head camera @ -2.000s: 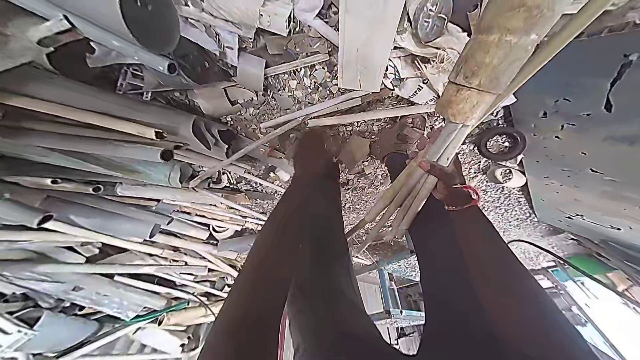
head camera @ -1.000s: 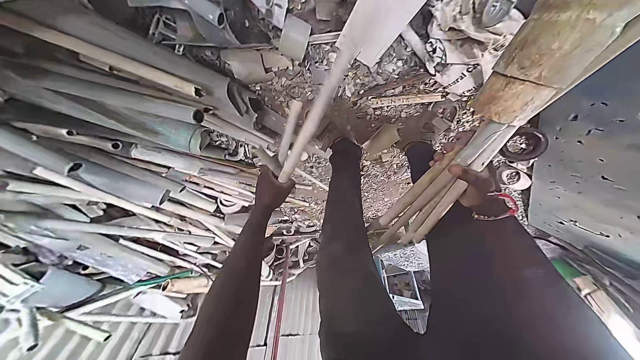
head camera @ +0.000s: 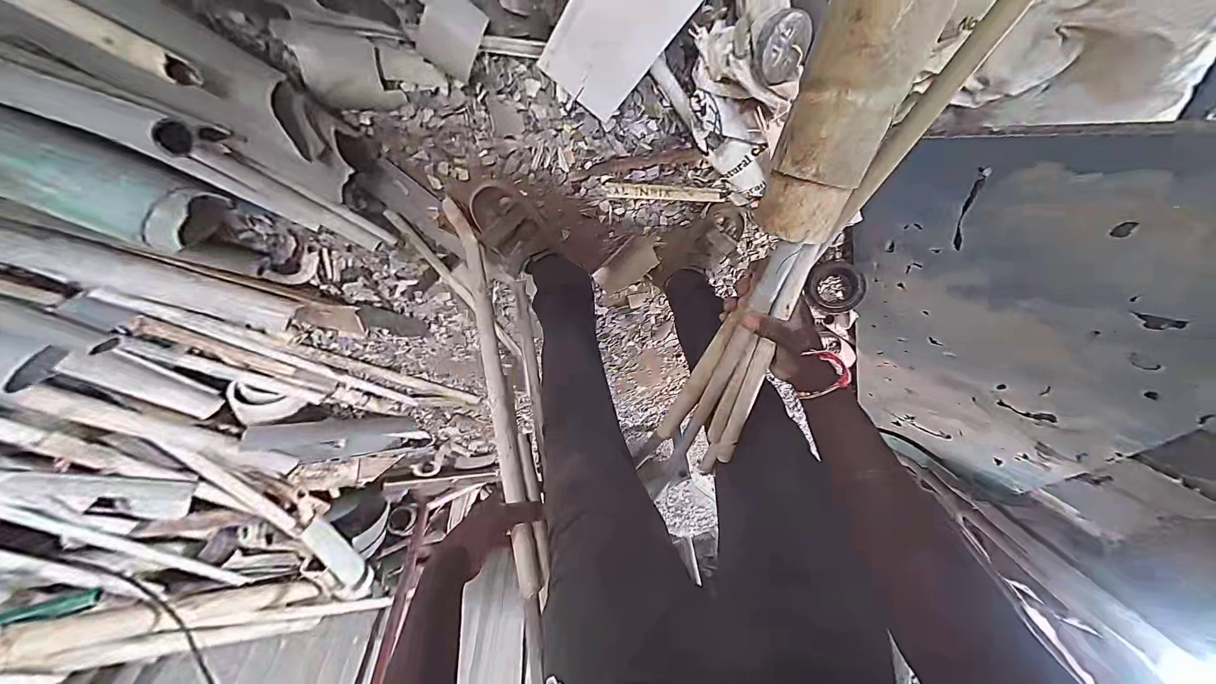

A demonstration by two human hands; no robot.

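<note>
My right hand (head camera: 784, 332), with a red bracelet at the wrist, is closed around a bundle of slim plastic pipes (head camera: 727, 380). Their upper part runs up to a wider, brown-stained pipe (head camera: 826, 123), and a thin long pipe (head camera: 931, 104) lies along its right side. My left hand (head camera: 489, 527) grips long thin pipes (head camera: 503, 408) beside my left leg, near their lower part. These stand roughly upright in the view, with their upper ends near my left foot. The palms of both hands are hidden.
Many cut pipes (head camera: 95, 266) of several widths are heaped on the left. Broken bits cover the ground (head camera: 627, 351) around my sandalled feet. A pale flat board (head camera: 627, 47) lies ahead. On the right are a small black wheel (head camera: 836, 285) and a large, chipped grey panel (head camera: 1026, 285).
My left hand, out of view at first, came in holding a pale pipe, then moved lower in the view and now holds thin pipes beside my leg. My right hand keeps its bundle.
</note>
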